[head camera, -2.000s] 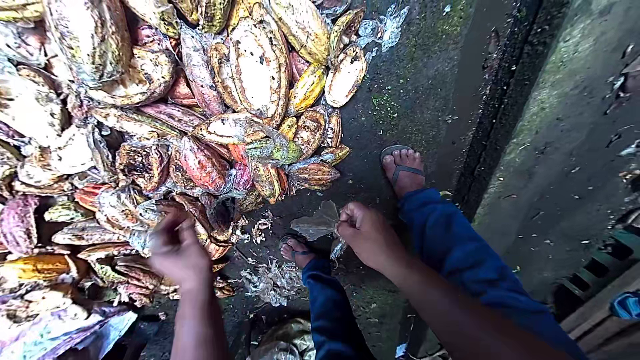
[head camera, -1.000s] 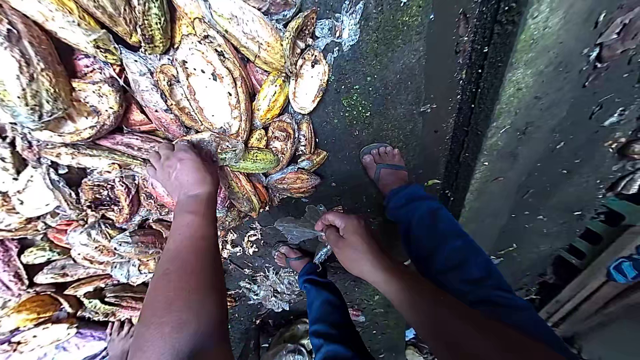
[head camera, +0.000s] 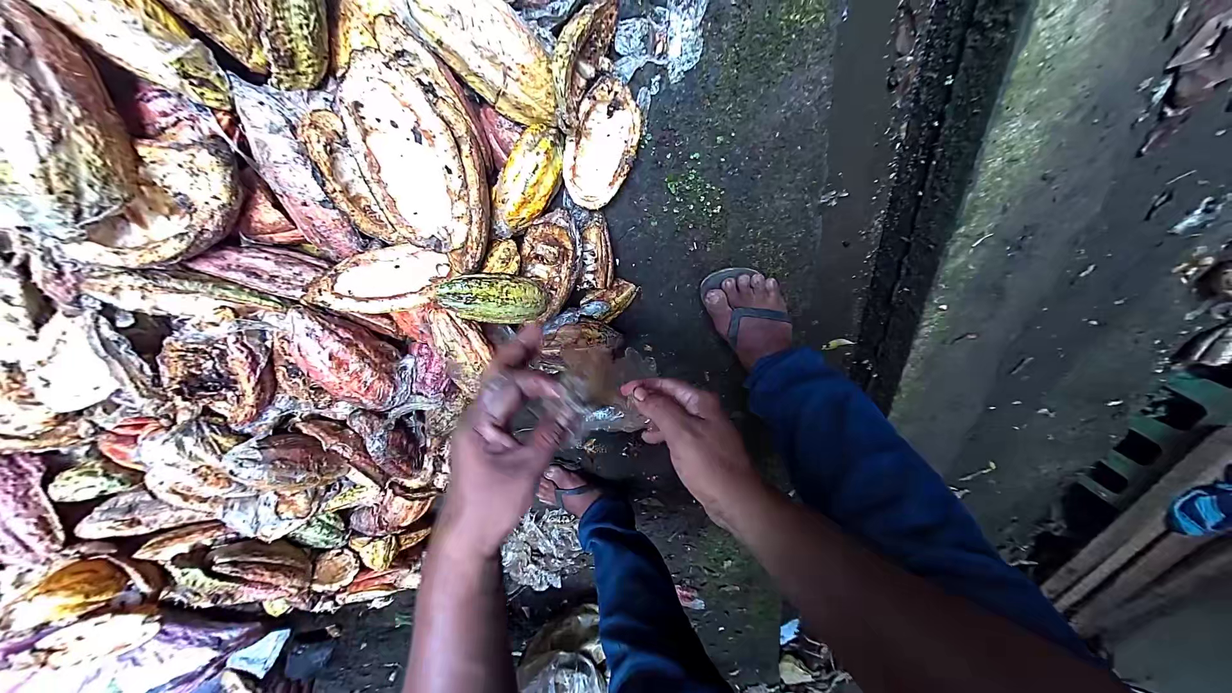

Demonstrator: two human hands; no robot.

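My right hand (head camera: 679,423) pinches the edge of a crumpled clear plastic bag (head camera: 611,399) between thumb and fingers, at the right edge of the pod heap. My left hand (head camera: 510,428), blurred, is at the bag's left side with its fingers apart and bent; whether it grips the plastic cannot be told. Just above the hands lies a small green cacao pod (head camera: 491,298). Opened cacao pod husks (head camera: 414,144) fill the left of the view, with thin clear plastic among them. A yellow pod (head camera: 527,178) rests near the heap's right side.
My sandalled feet (head camera: 756,313) stand on dark, mossy concrete (head camera: 731,192) beside the heap. More crumpled clear plastic (head camera: 544,549) lies by the nearer foot. A dark groove (head camera: 914,192) runs along the floor. At the right are a green slatted object (head camera: 1145,443) and wooden boards (head camera: 1126,539).
My left hand was on the pods a second ago and is now beside the plastic at my right hand. The right hand has kept its hold on the plastic.
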